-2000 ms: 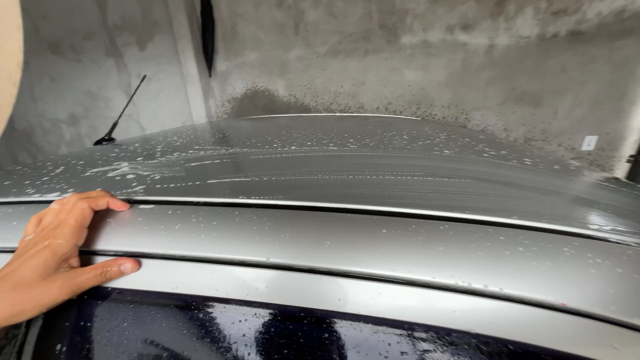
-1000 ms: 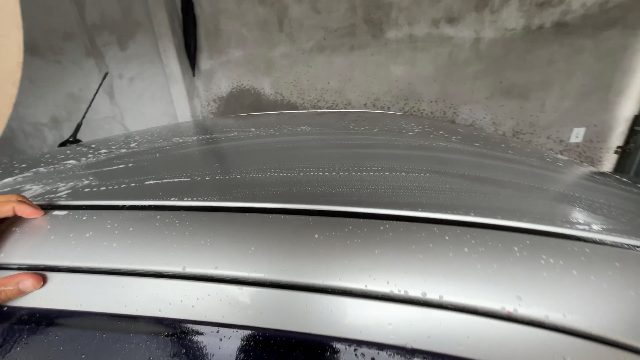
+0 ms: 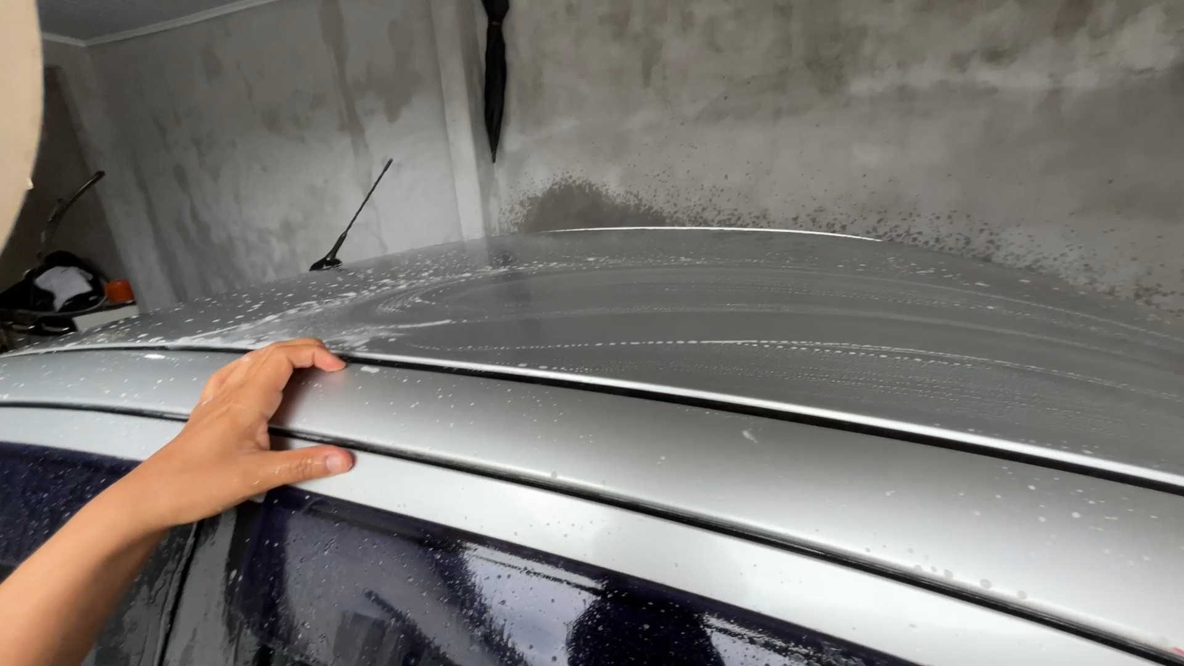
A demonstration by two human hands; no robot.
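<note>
My left hand (image 3: 245, 430) rests on the wet side edge of a silver car's roof (image 3: 694, 314). Its fingers lie over the roof rail strip near the dark seam, and the thumb presses on the upper door frame (image 3: 407, 481), apart from the fingers. It holds no loose thing. Water drops and curved soapy streaks cover the roof panel. Below the hand is the dark side window (image 3: 444, 583), dotted with drops. My right hand is out of view.
A black roof antenna (image 3: 361, 217) rises at the roof's far left. Behind the car stands a stained grey concrete wall (image 3: 740, 120) with a folded black umbrella (image 3: 496, 83) hanging on it. Dark items and an orange object (image 3: 119, 291) sit at far left.
The view has swung left, bringing the whole left hand and part of the forearm back into sight. The hand stays on the roof edge with fingers and thumb apart.
</note>
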